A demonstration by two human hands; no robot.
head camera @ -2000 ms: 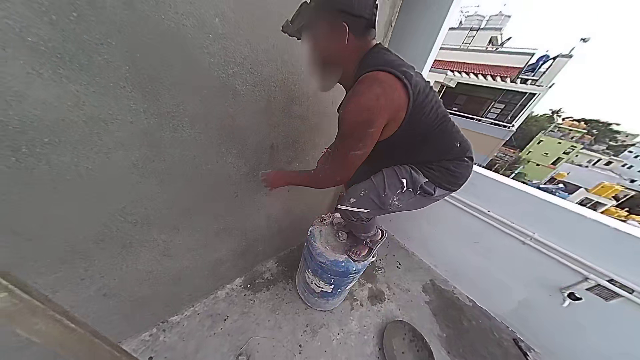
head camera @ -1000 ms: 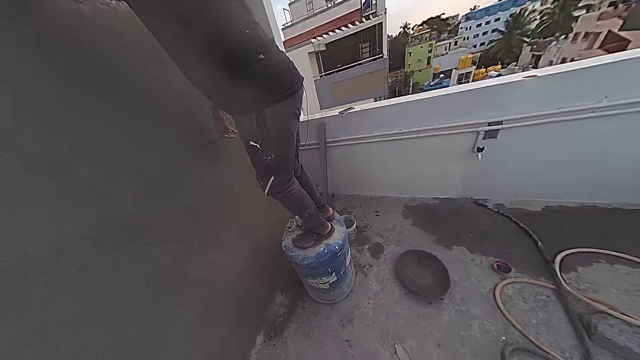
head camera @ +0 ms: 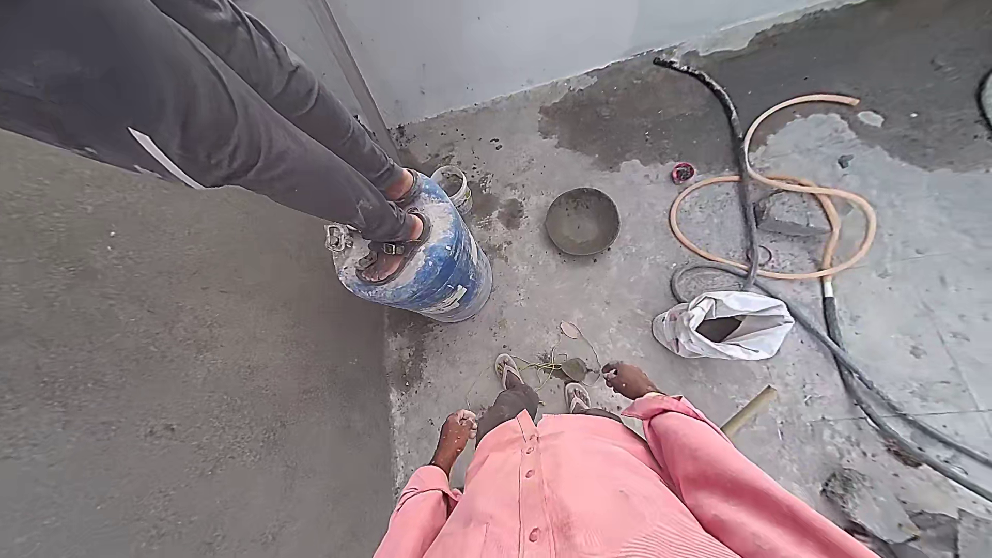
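My left hand (head camera: 456,435) is low in the view beside my body, its fingers curled in, and a faint end of thin yellow-green string (head camera: 535,364) runs up from it. My right hand (head camera: 629,380) pinches the string on the other side. Between the hands the string lies loosely tangled around my sandalled feet, by a small flat piece (head camera: 573,369) on the floor. A small oval piece (head camera: 570,330) is at the string's upper loop. What exactly the left fingers enclose is too small to tell.
Another person's legs (head camera: 256,147) stand on a blue plastic drum (head camera: 446,271) beside the grey plastered wall (head camera: 194,333). A clear bucket (head camera: 452,186), a mortar pan (head camera: 583,222), coiled hoses (head camera: 868,217), a white sack (head camera: 725,325) and broken slabs (head camera: 868,504) are on the concrete floor.
The view has swung down from the person on the drum to the floor, and both my hands have come into view. The person has gone from crouching to standing on the drum.
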